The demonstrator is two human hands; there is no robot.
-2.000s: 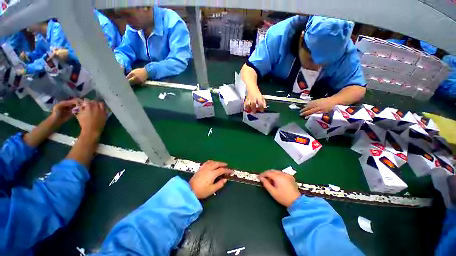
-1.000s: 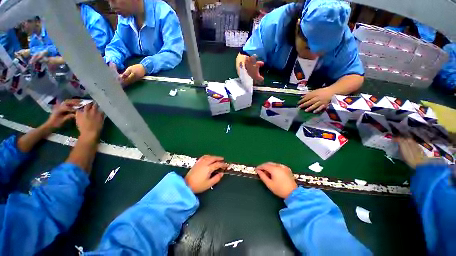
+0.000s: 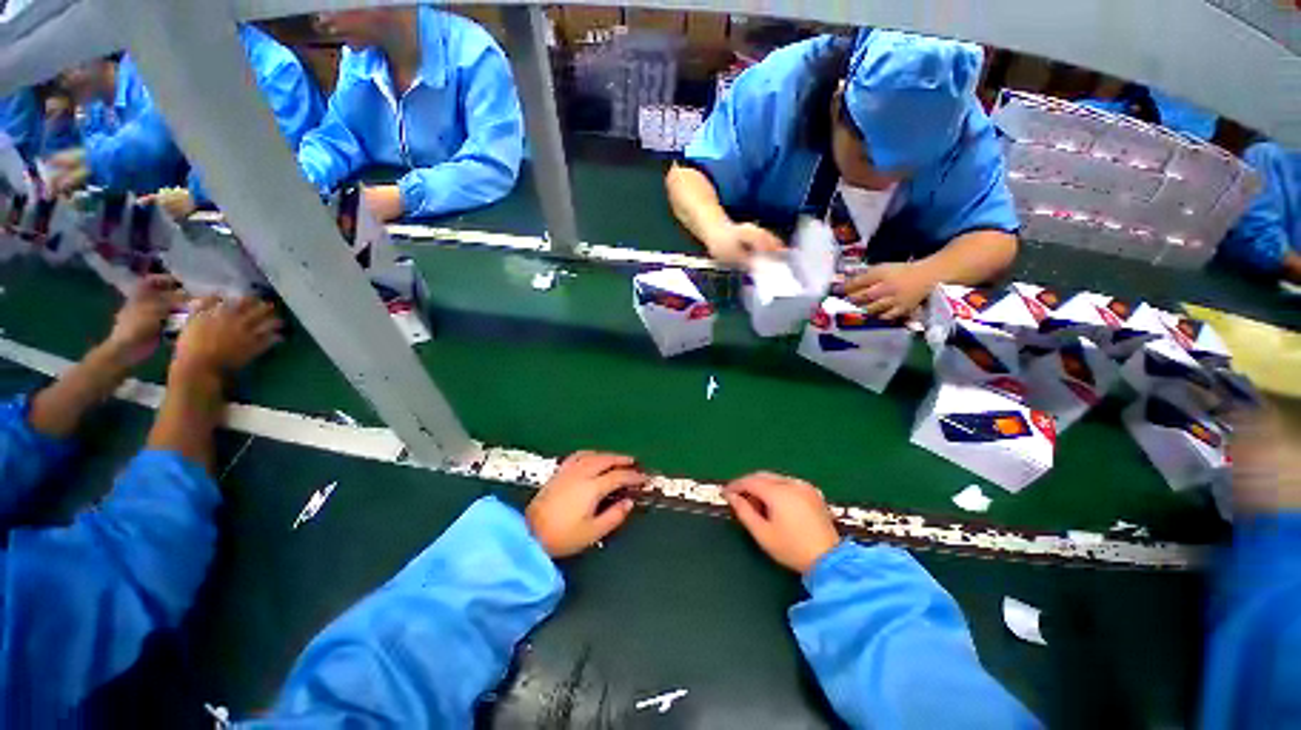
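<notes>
My left hand (image 3: 582, 502) rests on the chipped white belt edge rail (image 3: 685, 492) with fingers curled over it and holds no box. My right hand (image 3: 783, 519) rests on the same rail a little to the right, also without a box. Beyond the rail, the green conveyor belt (image 3: 571, 399) carries white product boxes. One box (image 3: 985, 432) with a dark blue panel lies right of my hands. Another box (image 3: 674, 310) stands farther back. A person across the belt touches an open-flapped box (image 3: 782, 292).
A grey metal post (image 3: 293, 228) rises left of my hands. Another worker's hands (image 3: 214, 325) are at the left, and a blurred arm (image 3: 1263, 471) is at the right edge. Boxes (image 3: 1063, 364) cluster at right. White scraps (image 3: 1023, 619) lie on the dark bench.
The boxes on the belt have moved right. The person across now handles the open-flapped box. More boxes appear behind the post at left. My hands have stayed on the rail.
</notes>
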